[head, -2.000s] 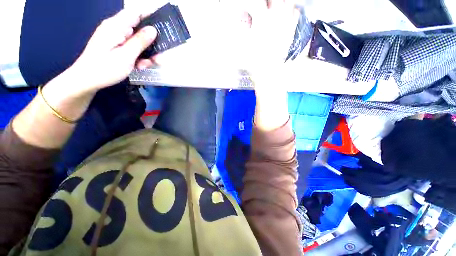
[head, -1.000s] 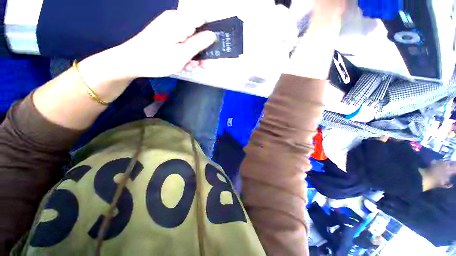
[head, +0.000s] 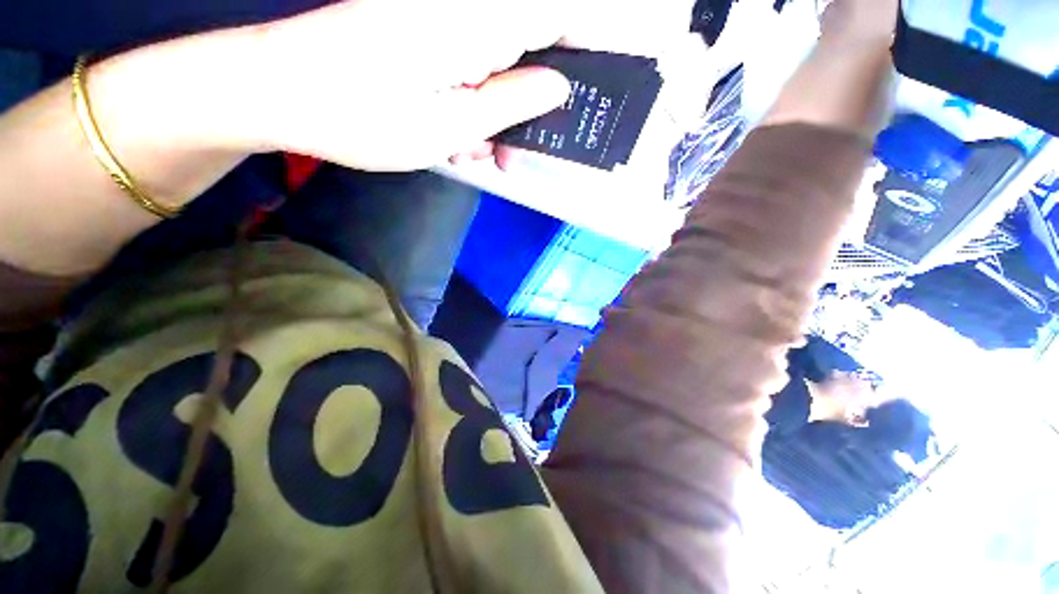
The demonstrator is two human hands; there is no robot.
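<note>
My left hand [head: 430, 110] holds a stack of black care labels [head: 598, 107] with small white print, pinched under the thumb, above the white table [head: 528, 182]. My right hand [head: 862, 21] is at the top right edge, partly cut off and washed out by glare. Its fingers are not visible, so what it holds cannot be told. A crinkled clear plastic bag [head: 705, 137] with grey-black contents lies between the labels and my right forearm.
Navy cloth [head: 151, 21] is at the top left. Blue crates [head: 557, 269] are below the table. The sewing machine head [head: 987, 52] is at the top right. Another person's hand [head: 838, 398] and dark clothing are at the lower right.
The view has swung right. My left hand with the label stack appears further right and larger. My right arm reaches further up and right, beside the machine.
</note>
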